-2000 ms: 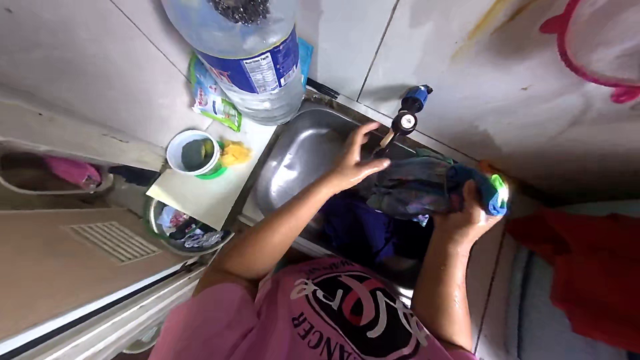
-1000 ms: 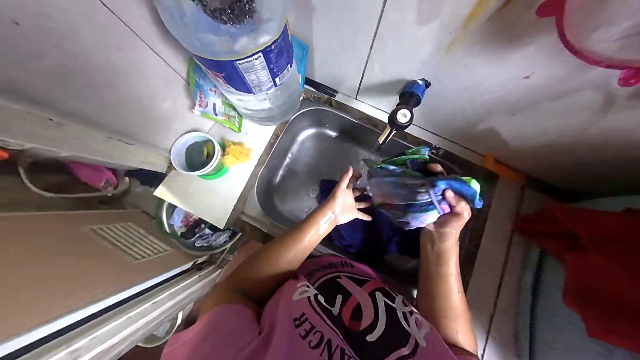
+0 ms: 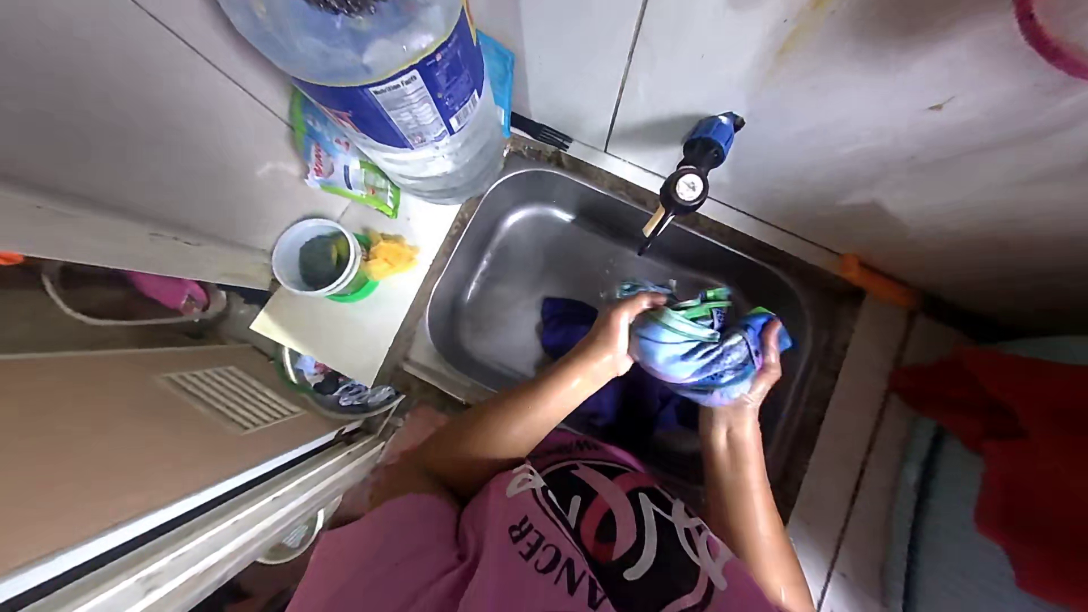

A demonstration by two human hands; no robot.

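Observation:
A wet, bunched cloth [image 3: 693, 353] in blue, white and green is held over the right part of a stainless steel sink [image 3: 501, 255]. My left hand [image 3: 619, 333] grips its left side, and my right hand [image 3: 761, 370] grips its right side. Dark blue fabric [image 3: 629, 399] lies in the basin below my hands and left forearm. Just beyond the cloth, a faucet [image 3: 684, 185] with a blue part reaches over the sink from the wall. My palms are partly hidden by the cloth.
Left of the sink stand a large plastic bottle [image 3: 425, 110], a green and blue packet [image 3: 344, 161] and a white tub [image 3: 316, 257] beside a yellow cloth [image 3: 389, 255]. A basin of clothes [image 3: 340, 387] sits lower left. Red fabric [image 3: 1011, 450] lies at the right.
My left hand, apart from the cloth a second ago, now holds it. The cloth has gone from hanging loosely stretched to a compact bunch between both hands.

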